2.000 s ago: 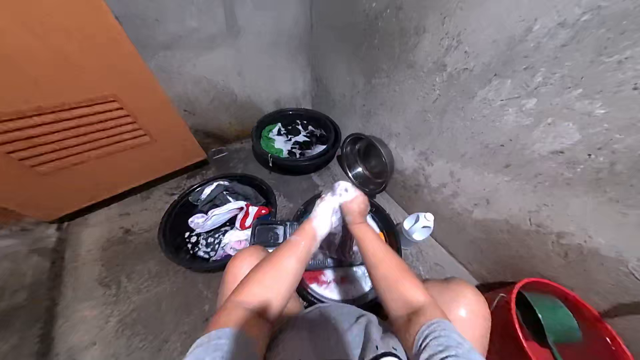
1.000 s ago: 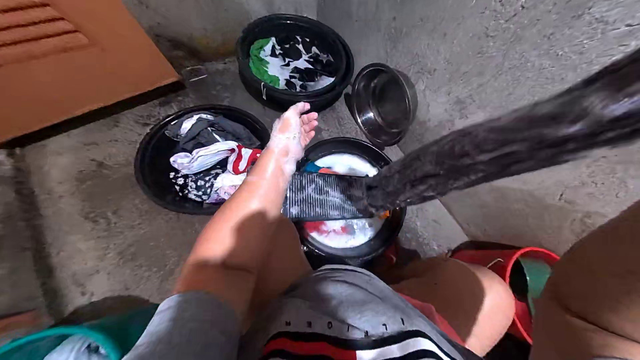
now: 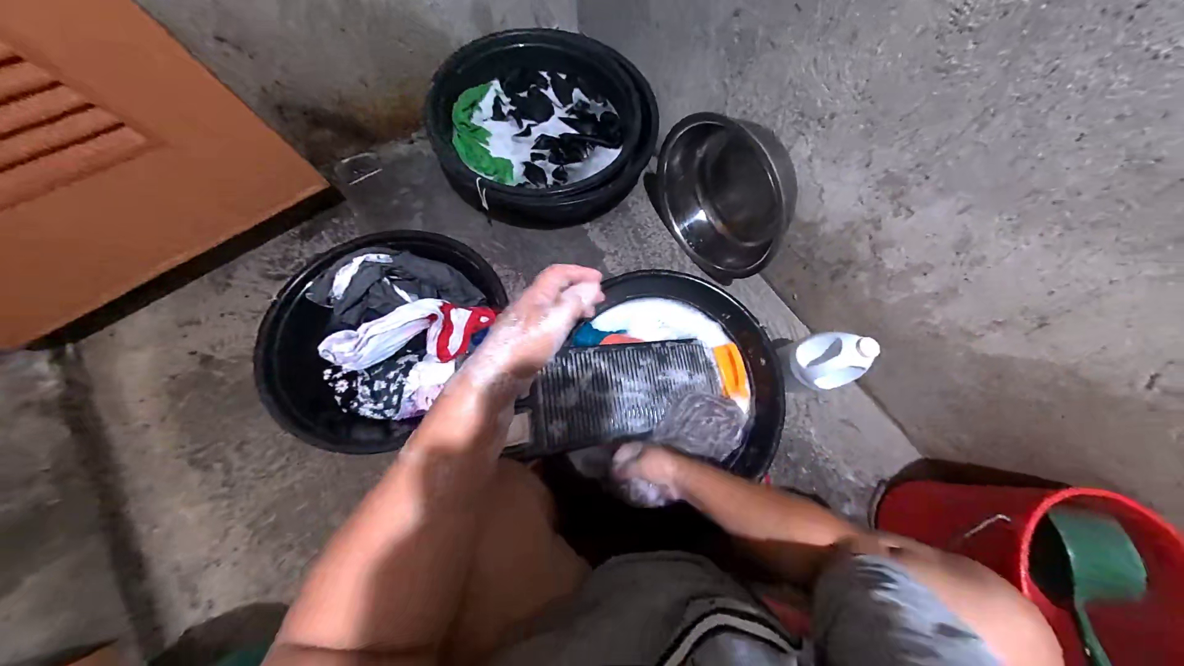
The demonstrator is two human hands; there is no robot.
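Note:
My left hand (image 3: 548,310), wet with suds, is raised over the left rim of the black basin (image 3: 770,388) of foamy water, fingers apart and nothing in it. Across this basin lies a dark ribbed washboard (image 3: 629,388). My right hand (image 3: 643,467) is at the near rim, below the washboard, closed on a wet dark soapy cloth (image 3: 701,425), part of which spreads over the board's lower right corner. Some of the cloth hangs below the rim. An orange item (image 3: 731,372) and teal cloth (image 3: 592,335) show in the suds.
A black basin of clothes (image 3: 277,370) stands left. Behind are stacked black basins (image 3: 439,139) with soaking laundry and a tilted metal pot (image 3: 782,185). A white plastic jug (image 3: 828,361) stands right, near the concrete wall. A red bucket (image 3: 962,518) with a green dipper (image 3: 1101,555) is at lower right.
Two seconds ago both my hands were together over the basin with a soapy cloth. One second ago a long dark cloth stretched up to the right; now it is down by the washboard.

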